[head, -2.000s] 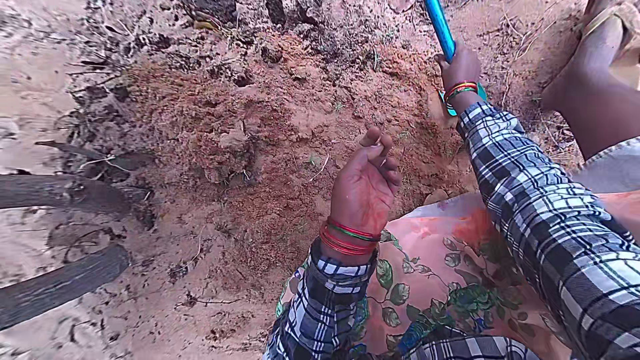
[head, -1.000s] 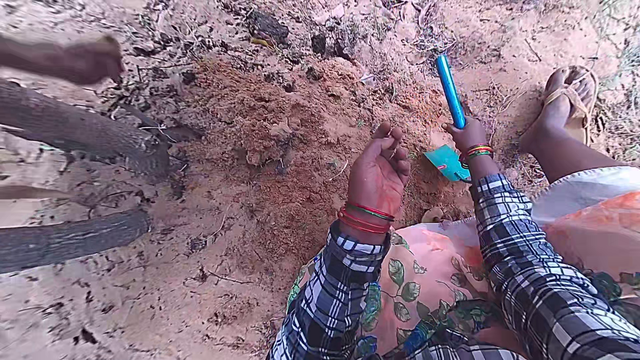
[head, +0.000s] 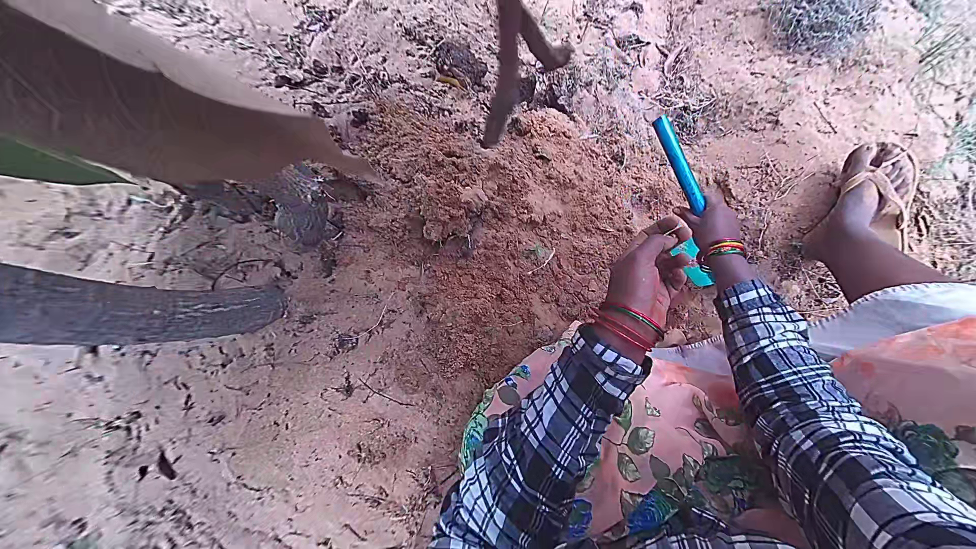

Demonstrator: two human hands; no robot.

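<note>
My right hand [head: 715, 229] grips a blue tubular handle [head: 679, 164] that points up and away from me. A teal blade [head: 692, 265] shows below it, between my two hands and partly hidden by them. My left hand [head: 648, 267], palm partly up with fingers curled, is beside the blade; whether it touches the blade or holds anything is unclear. Both wrists wear red and green bangles. Loose reddish soil [head: 526, 206] is heaped in front of my hands, with a brown stick-like thing [head: 503, 91] reaching down to its top.
A tree trunk or thick branch [head: 137, 309] lies at the left, with another stump-like piece [head: 301, 210] above it. A large brown shape, perhaps cloth [head: 175, 114], covers the upper left. My sandalled foot [head: 877, 191] is at the right; dry twigs litter the ground.
My left hand has come closer to my right hand and the teal blade. Another person's arm at the left has gone from sight; a brown shape and a stick-like thing have come into view at the top.
</note>
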